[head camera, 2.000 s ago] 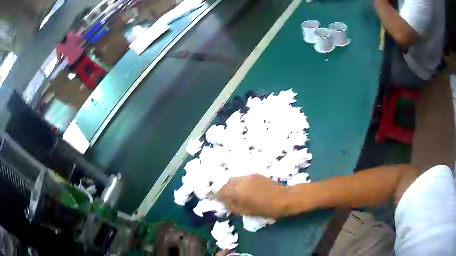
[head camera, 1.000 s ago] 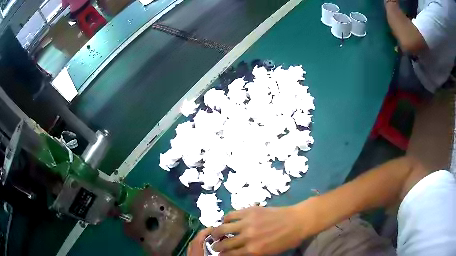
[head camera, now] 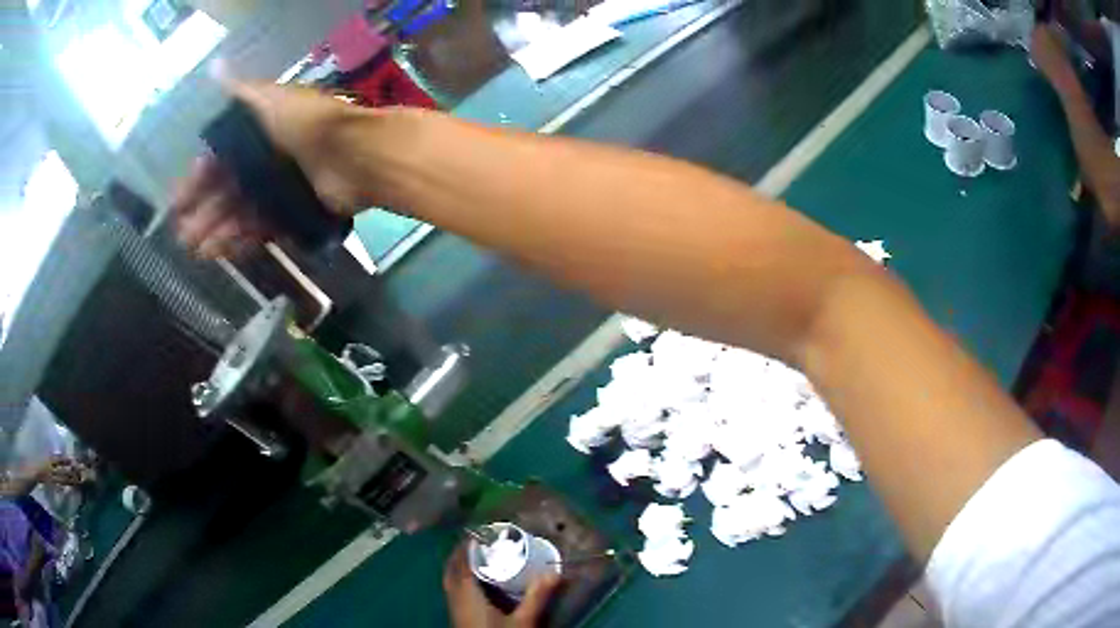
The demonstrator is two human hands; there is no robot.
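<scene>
My left hand is at the bottom edge, its fingers around a white plastic cup with a white insert inside. The cup is over the brownish press base, below the ram of the green press. My right hand, blurred, is at the upper left, closed on the thick black grip of the press lever. My right forearm crosses over the belt and hides part of the white insert heap.
Three white cups stand far along the green bench. A clear bag and another worker's arm are at the upper right. The dark conveyor belt runs behind the heap. Another person is at the lower left edge.
My right hand has moved from the heap, then the cup, up to the lever grip. The cup in my left hand has come onto the press base. The view has shifted left.
</scene>
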